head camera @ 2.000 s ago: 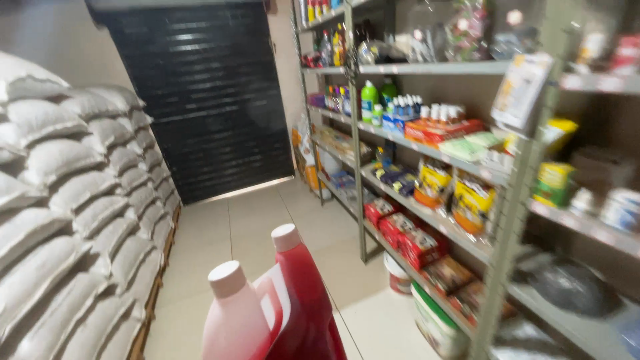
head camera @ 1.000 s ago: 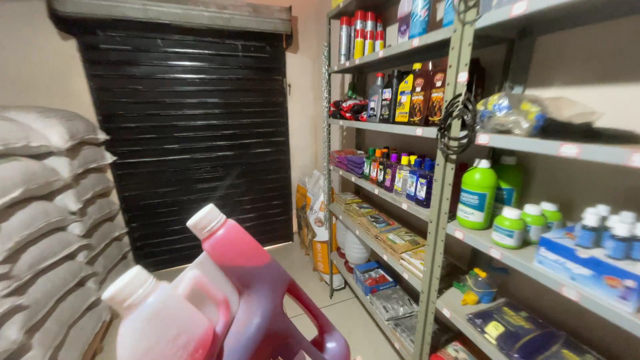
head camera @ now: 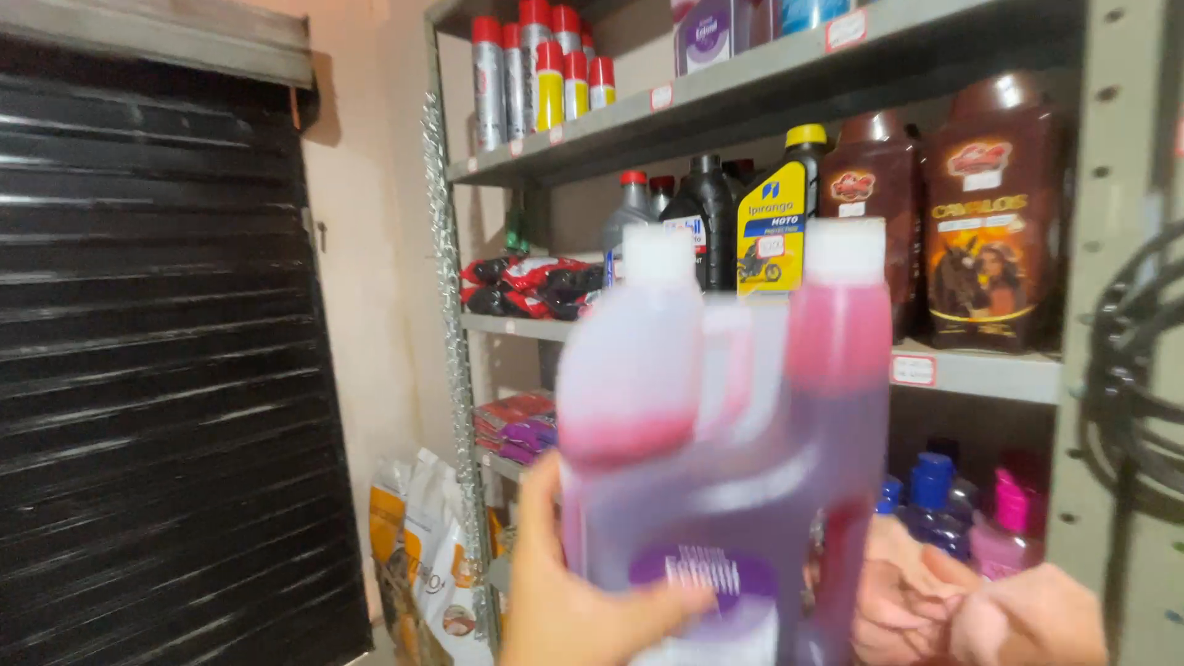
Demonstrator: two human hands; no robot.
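Note:
A plastic twin-neck jug of purple-red liquid (head camera: pixel 721 481) with two white caps stands upright in the middle of the view, blurred. My left hand (head camera: pixel 592 583) grips its left side, thumb across the front label. At the jug's right side is my right hand (head camera: pixel 980 601), fingers curled near the handle; whether it touches the jug cannot be told. Behind the jug, a metal shelf holds a yellow-labelled Ipiranga oil bottle (head camera: pixel 772 222), a black Mobil bottle (head camera: pixel 705 217) and brown bottles (head camera: pixel 985 213).
Spray cans (head camera: pixel 546 79) and purple-labelled jugs (head camera: pixel 708 37) stand on the upper shelf (head camera: pixel 740 88). A perforated metal upright (head camera: pixel 1101 111) with coiled black cable (head camera: pixel 1142 370) is at right. A black roller shutter (head camera: pixel 157 324) fills the left; bags (head camera: pixel 430 555) lean beside the shelf foot.
The view has moved closer to the oil-bottle shelves. The jug, tilted a second ago, is now upright and higher in view, and both hands have come into sight.

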